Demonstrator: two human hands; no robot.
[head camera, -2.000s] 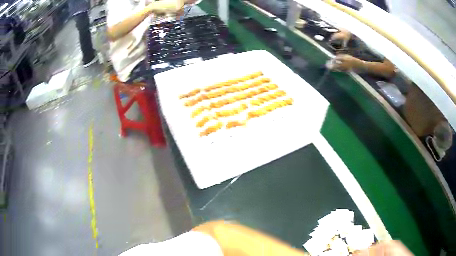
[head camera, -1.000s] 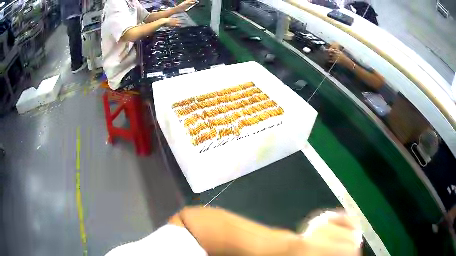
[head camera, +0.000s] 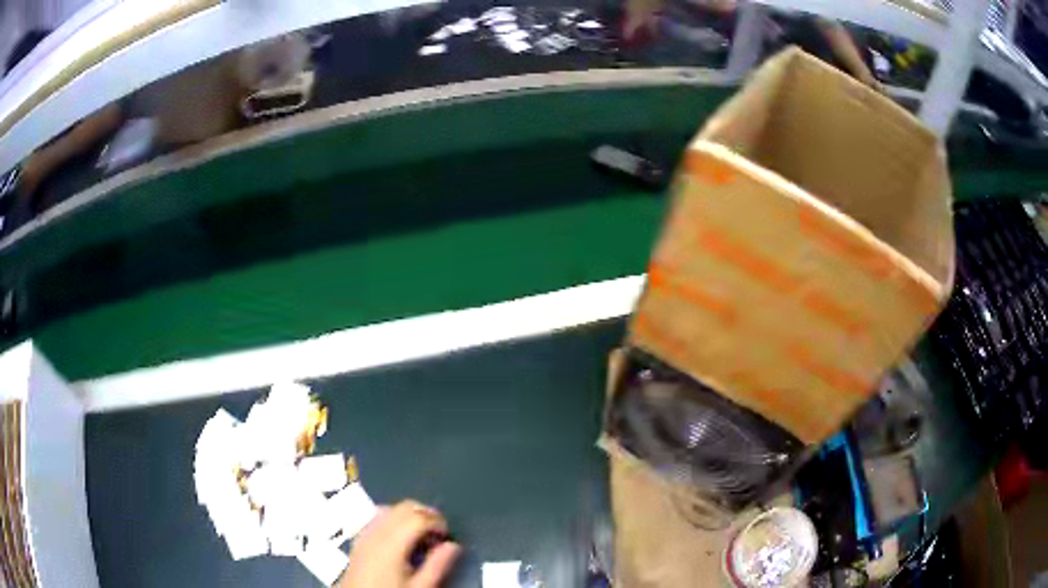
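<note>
My left hand (head camera: 397, 549) is at the bottom edge, slightly blurred, palm down with fingers curled, at the lower right side of a loose pile of white LCD modules (head camera: 276, 488) with orange flex strips. Whether it holds anything is not clear. One small white piece (head camera: 506, 573) lies on the dark green mat to its right, cut by the bottom edge. My right hand is not in view.
The white foam tray (head camera: 55, 482) stands at the left edge. A carton (head camera: 793, 276) leans above the fume fan (head camera: 701, 434). A solder spool (head camera: 772, 550) and blue soldering station (head camera: 856, 494) are below. The conveyor (head camera: 379, 270) carries a board (head camera: 627, 164).
The view has swung right, from the foam tray and aisle to the pile, carton and fan. My left forearm no longer crosses the view; only the hand shows, beside the pile.
</note>
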